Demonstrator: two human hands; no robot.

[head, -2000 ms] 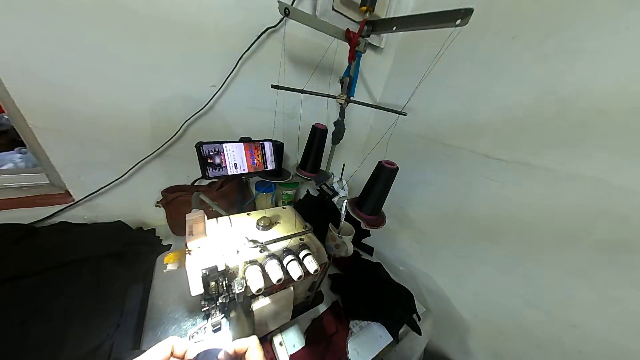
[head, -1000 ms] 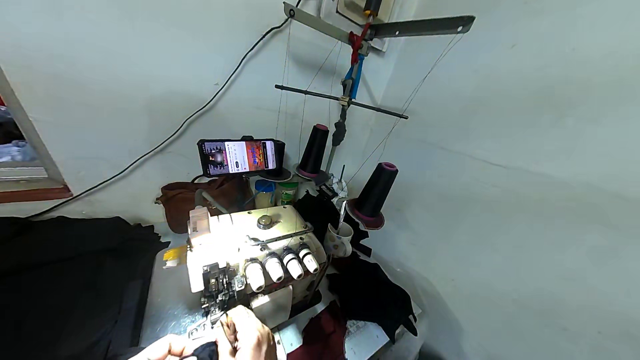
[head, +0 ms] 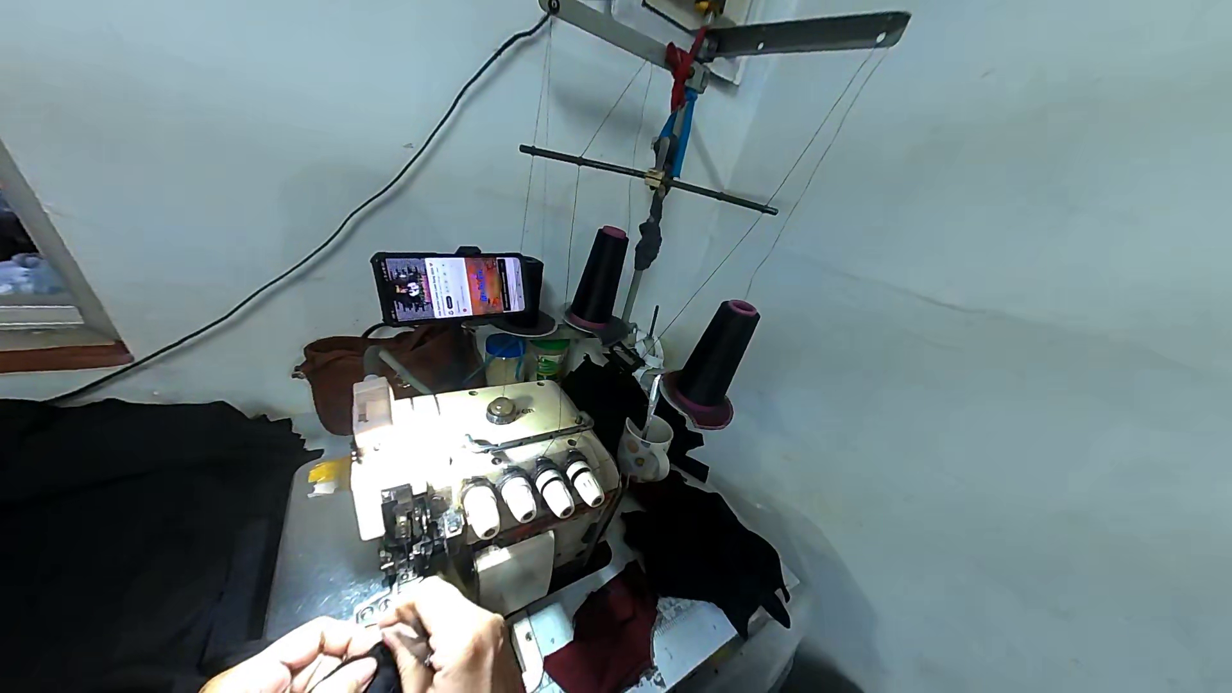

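An overlock sewing machine [head: 500,433] with several white tension knobs stands on the table, its lamp glaring over the left part. Just in front of its needle and presser foot area [head: 409,539], my two hands meet at the bottom of the view. My left hand [head: 298,659] pinches a small piece of black fabric [head: 383,669] between thumb and fingers. From the right, my right hand [head: 452,635] grips the same fabric, its fingertips touching those of the left. Most of the piece is hidden by the fingers or cut off by the lower edge.
Black cloth [head: 125,520] covers the table's left side. Thread cones [head: 717,361] stand behind the machine beneath a thread stand [head: 664,173]. A phone [head: 452,287], a brown bag [head: 337,371], jars and a cup [head: 645,450] sit nearby. Black scraps [head: 712,549] and maroon fabric [head: 608,635] lie at right.
Two seconds ago both hands were lower and farther apart at the bottom edge. My right hand has since come up and left to meet the left hand, and black fabric shows between them.
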